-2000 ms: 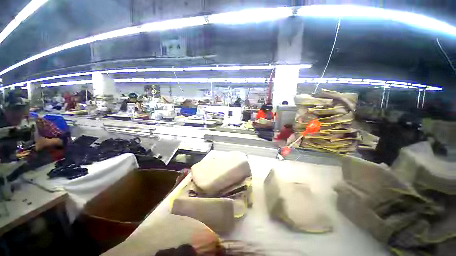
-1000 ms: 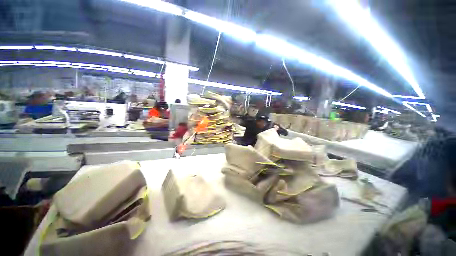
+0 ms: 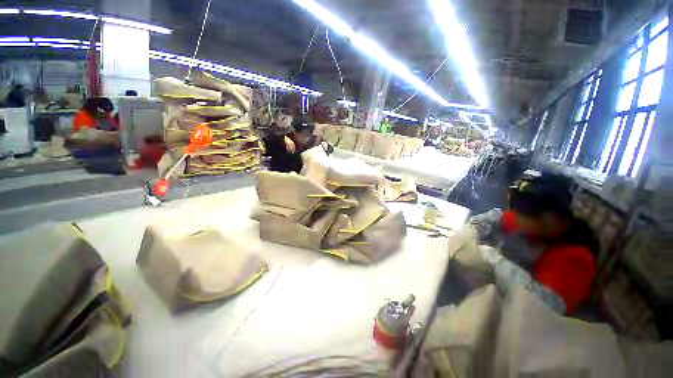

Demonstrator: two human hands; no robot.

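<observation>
Neither of my hands shows in the head view. A beige fabric cover with yellow edging lies on the white table in front of me. Another cover, folded and cut off by the frame, lies at the left. A crumpled pile of beige covers with yellow lines sits farther back in the middle. Thin dark cords or threads curve along the near bottom edge, partly cut off.
A red pot with a grey metal top stands near the table's right edge. A person in red is at the right beside more beige fabric. An orange item stands before a tall stack of covers.
The view has swung to the right, so things shift left in the frame. The red pot and the person at the right now show clearly. The brown box at the left is out of view.
</observation>
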